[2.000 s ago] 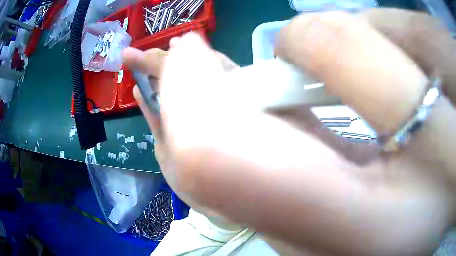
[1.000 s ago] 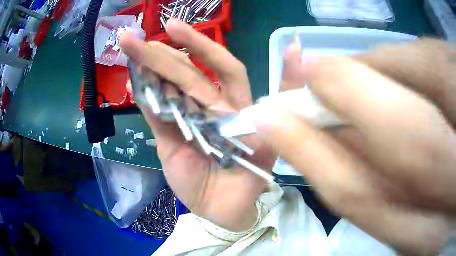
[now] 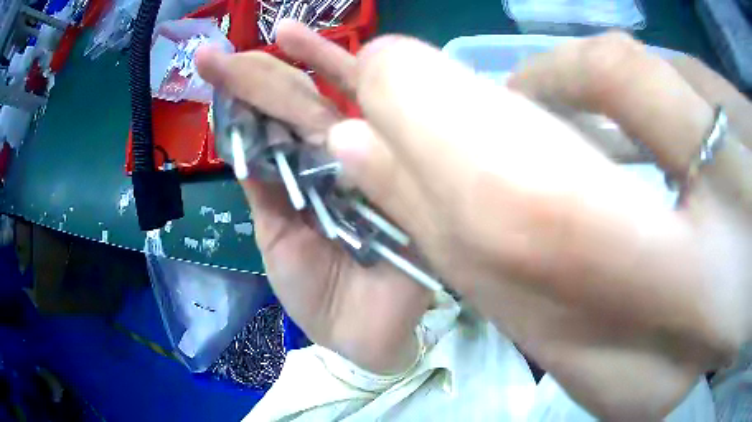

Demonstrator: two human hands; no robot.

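Note:
My left hand (image 3: pixel 330 288) is palm up at centre, holding several shiny metal cylinders (image 3: pixel 268 152), likely small motors, side by side across the fingers. Their thin pale shafts (image 3: pixel 320 213) point down towards the palm. My right hand (image 3: pixel 544 222) is large, blurred and close to the camera on the right. One of its fingertips is at the cylinders, beside a short thin shiny piece (image 3: pixel 321 170). Whether it grips anything is hidden. The right hand covers most of the white tray (image 3: pixel 474 48).
Red parts bins (image 3: pixel 183 136) at upper left hold loose metal pins and a crumpled clear bag (image 3: pixel 177 70). A black ribbed hose (image 3: pixel 142 91) ends in a block. A clear box (image 3: pixel 573 15) is at the top. A clear bag (image 3: pixel 198 317) hangs at the table edge above metal parts (image 3: pixel 257 350).
My right hand has moved left over the cylinders, and the pale tool seen in it a second ago no longer shows clearly. My left hand has opened out since two seconds ago, baring the cylinders.

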